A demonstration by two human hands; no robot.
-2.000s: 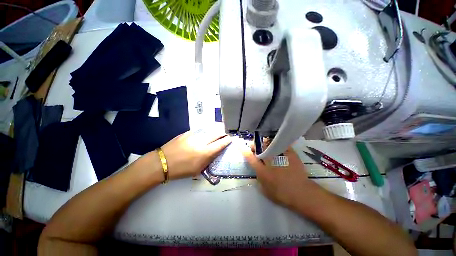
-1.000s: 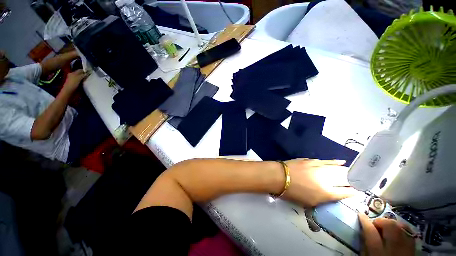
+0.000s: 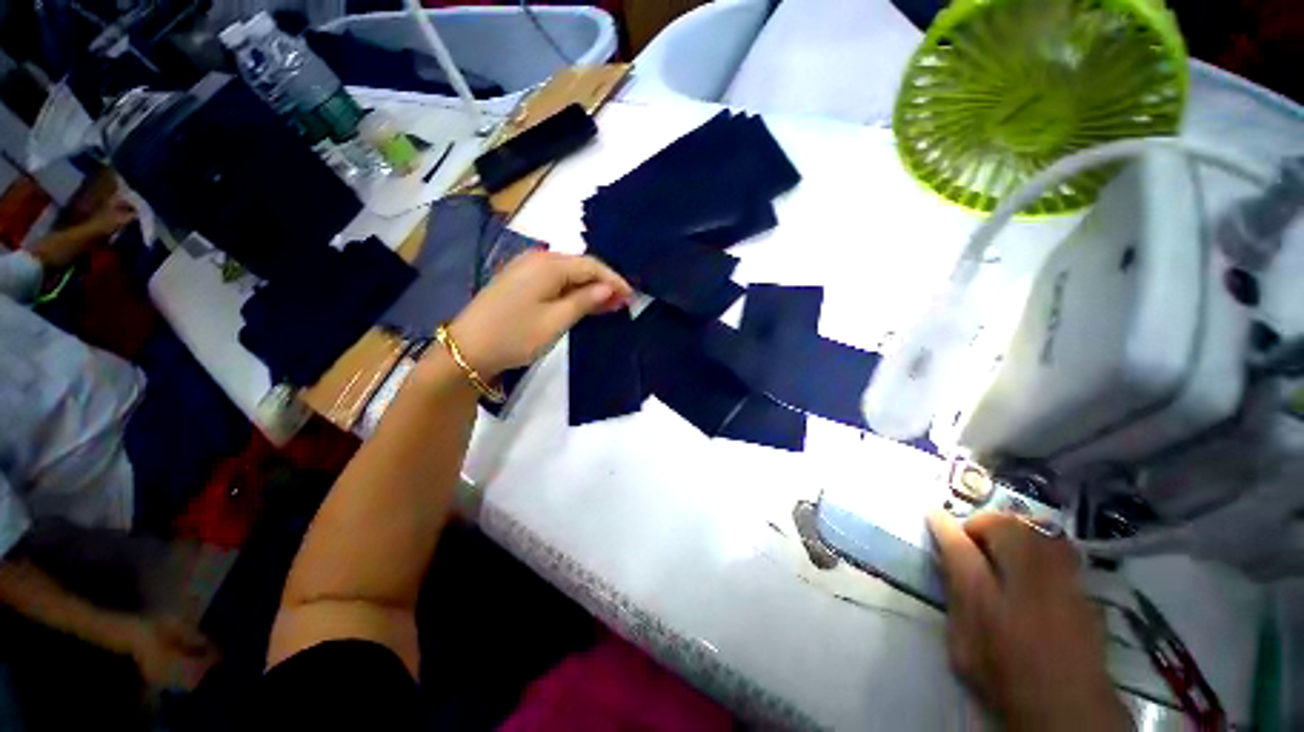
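Dark navy cut pieces (image 3: 687,186) lie heaped and overlapping on the white table (image 3: 629,493), left of the sewing machine (image 3: 1101,315). My left hand (image 3: 536,315) is over the near-left pieces, thumb and fingertips close together at the edge of a dark piece; I cannot tell if it grips any fabric. My right hand (image 3: 1023,608) rests by the metal slide plate (image 3: 880,551), fingertips near the needle area; whether it holds anything is hidden. Grey pieces (image 3: 443,265) lie beyond my left hand. Red-handled snips (image 3: 1180,665) lie right of my right hand.
A green fan (image 3: 1041,100) and a white lamp (image 3: 915,375) stand by the machine. A black slab (image 3: 536,147) lies on a tan board (image 3: 572,93). Pale blue bins (image 3: 572,29) are behind. Another person (image 3: 65,415) is at the far left, near a bottle (image 3: 293,79).
My left hand has left the needle area and moved left to the dark pieces. My right hand stays by the plate. The view has swung left from the machine.
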